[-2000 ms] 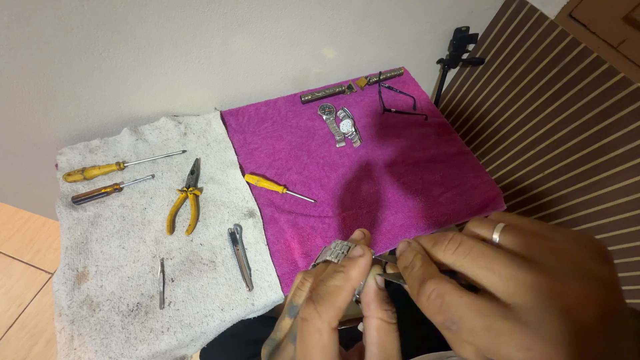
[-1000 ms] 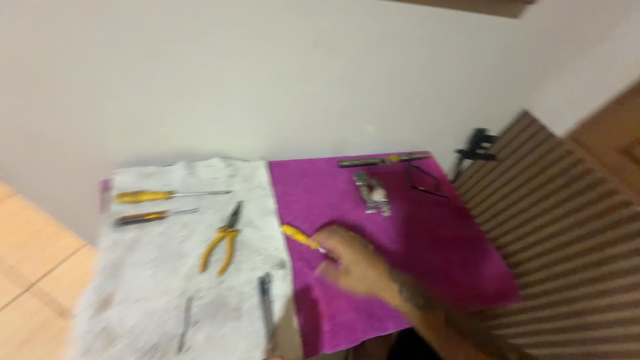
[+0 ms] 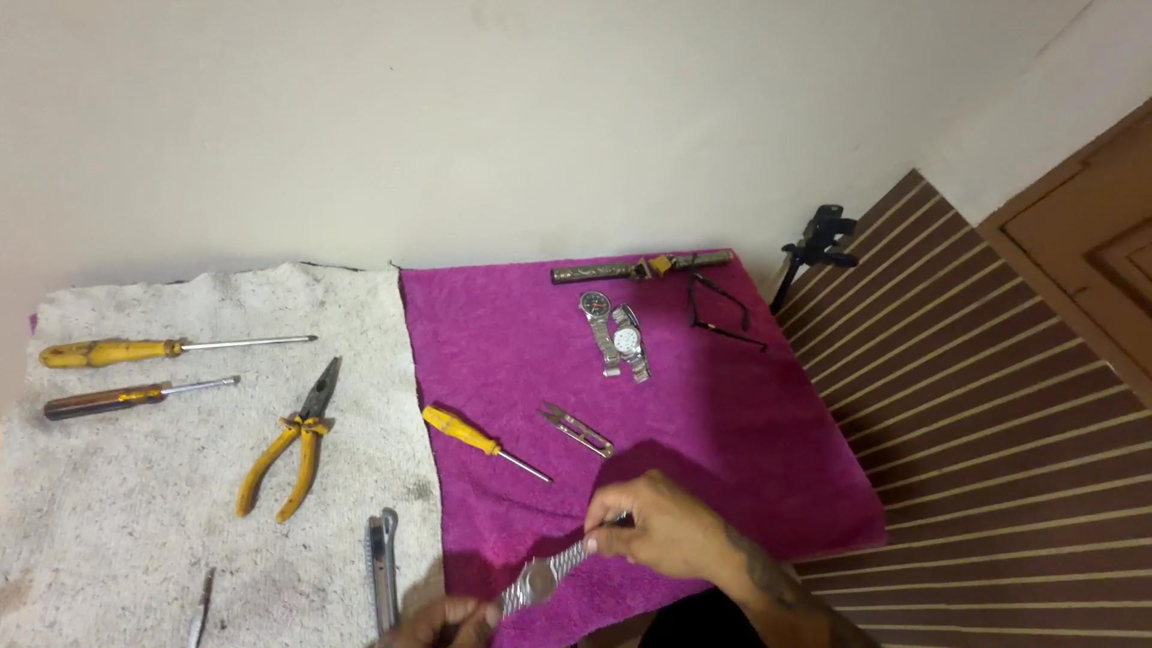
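Note:
A metal-bracelet wristwatch (image 3: 540, 580) is stretched between my hands above the purple towel's front edge. My left hand (image 3: 459, 623), partly cut off by the bottom of the view, pinches one end of the bracelet. My right hand (image 3: 661, 526) grips the other end between thumb and fingers. Just beyond lie small metal thread snips (image 3: 577, 429) and a yellow-handled screwdriver (image 3: 486, 443). Farther back on the towel, a dark-dial wristwatch (image 3: 596, 307) rests beside a white-dial wristwatch (image 3: 628, 340).
Needle-nose pliers (image 3: 288, 441), a yellow screwdriver (image 3: 180, 349), a brown-handled screwdriver (image 3: 139, 396) and a utility knife (image 3: 382, 571) lie on the white cloth (image 3: 351, 315). Eyeglasses (image 3: 720, 315) and an ornate rod (image 3: 594, 272) sit at the back. A black clamp stand (image 3: 819, 238) is at right.
The snips now lie on the purple towel, where none showed two seconds ago. My right hand has left the spot beside the yellow screwdriver and holds the watch bracelet.

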